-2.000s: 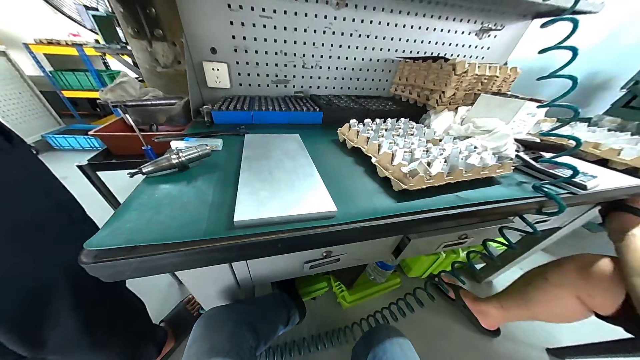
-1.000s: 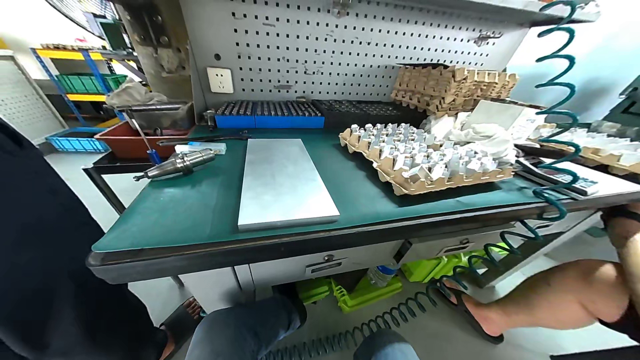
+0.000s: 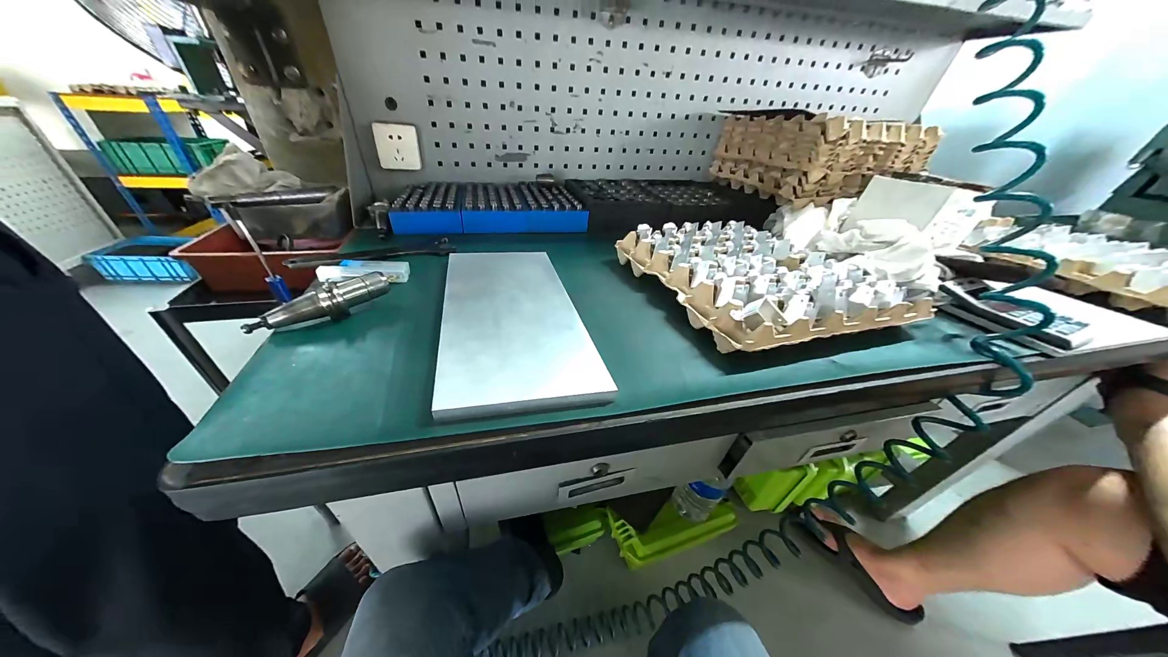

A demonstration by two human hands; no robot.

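Neither my left hand nor my right hand is in view. A flat silver metal plate lies on the green bench mat. To its left rests a metal tool holder with a pointed, knobbed end, beside a small clear plastic case. A brown molded pulp tray to the right of the plate holds many small white and clear wrapped pieces. Behind the plate stand blue trays filled with rows of dark metal parts.
A coiled green air hose hangs at the right and runs below the bench. Stacked pulp trays, white cloths and a calculator are on the bench. A red-brown bin stands left. People are at both sides.
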